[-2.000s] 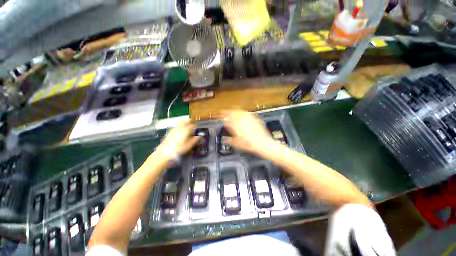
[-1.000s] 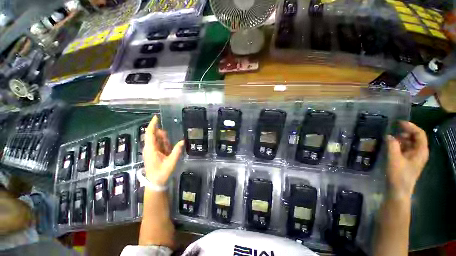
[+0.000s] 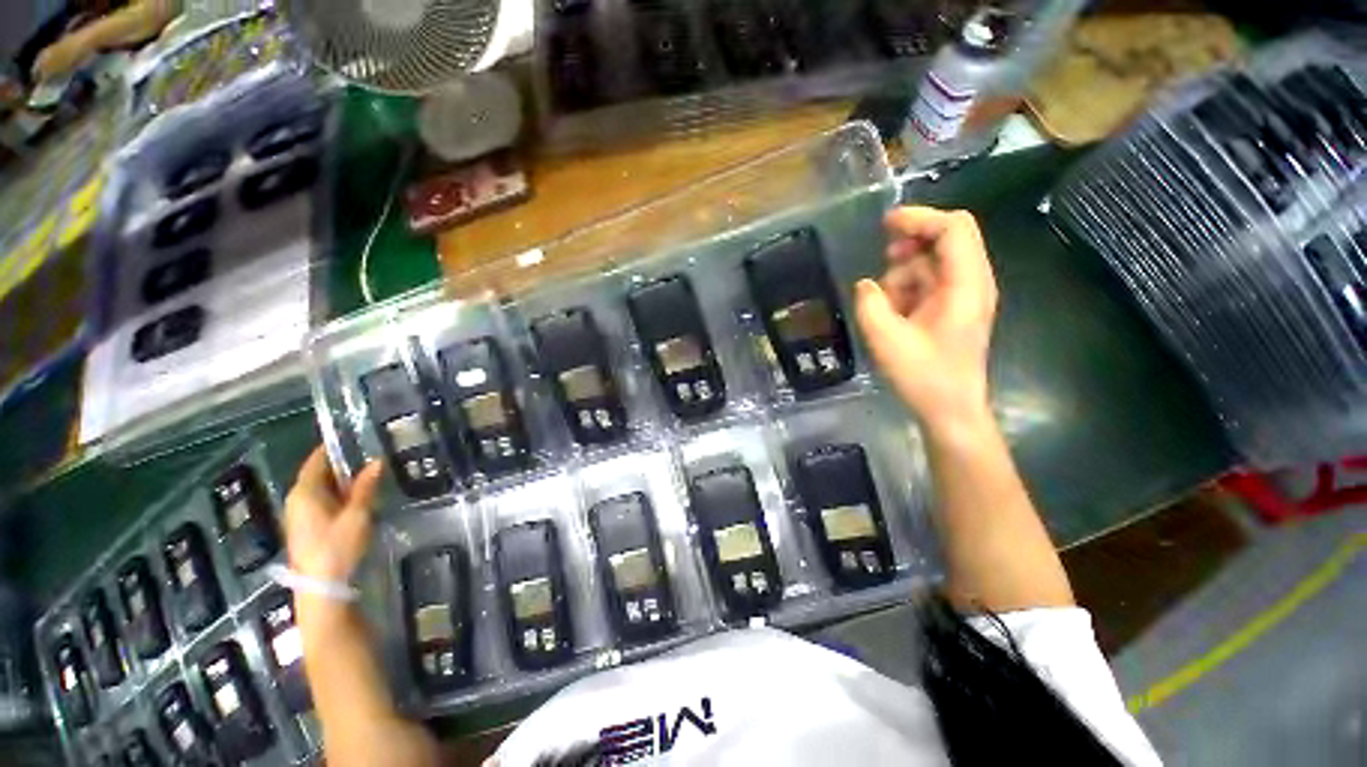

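A clear blister tray [image 3: 600, 477] lies tilted in the picture in front of me, with two rows of black keypad phones in its pockets. The phones, such as this one [image 3: 636, 564], show a pale rectangular patch and small light marks at the lower end. A small white spot shows on one upper-row phone [image 3: 477, 405]. My left hand [image 3: 333, 525] holds the tray's left edge, thumb near the rim. My right hand [image 3: 933, 312] is at the tray's upper right edge, fingers curled, thumb at the rim. Whether the tray touches the bench is hard to tell.
Another phone tray [image 3: 188, 599] lies at lower left. A tray on a white sheet [image 3: 113, 367] is at upper left. A fan [image 3: 393, 33], a red object [image 3: 468, 195] and a bottle [image 3: 954, 93] stand behind. Stacked trays [image 3: 1162, 292] are at right.
My hands moved from the upper phones to the tray's ends. Since one second ago the tray looks smaller, farther from the camera and more slanted, and the view has shifted right.
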